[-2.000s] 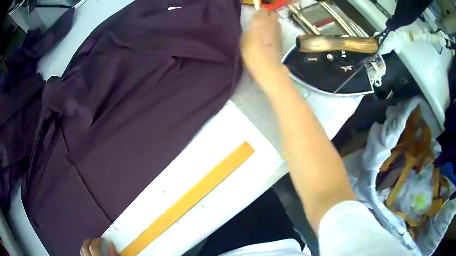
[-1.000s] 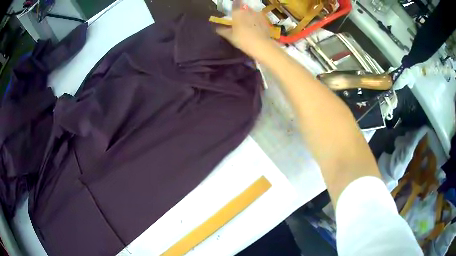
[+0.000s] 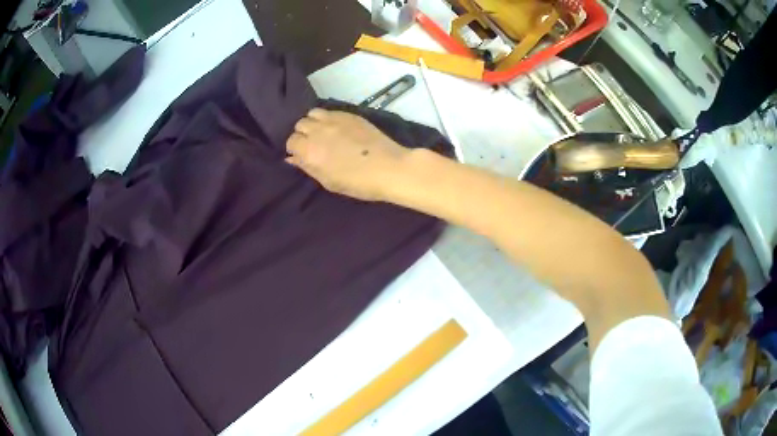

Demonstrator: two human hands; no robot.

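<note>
The dark purple garment (image 3: pixel 281 272) lies spread and wrinkled over the left and middle of the table. My right hand (image 3: pixel 345 155) is on its upper part, fingers curled into the cloth; the fingertips are partly hidden. A long yellow-orange card template (image 3: pixel 392 379) lies on the white sheet (image 3: pixel 477 341) beside the garment's lower right edge, its near end cut off by the picture's edge. A shorter yellow-orange strip (image 3: pixel 417 56) lies at the top by the basket, with a slim white stick (image 3: pixel 439 111) below it. My left hand is not in view.
A red basket (image 3: pixel 549 56) of yellow templates stands at the top right. The iron (image 3: pixel 618 157), with its wooden handle, sits by a metal frame rest (image 3: pixel 596 94). A small dark metal tool (image 3: pixel 392 91) lies above my hand. A bag of scraps (image 3: pixel 716 332) is at lower right.
My right hand has come down from near the basket onto the garment. The cloth's upper part has shifted left, uncovering the dark metal tool. My left hand, seen at the bottom earlier, is out of view.
</note>
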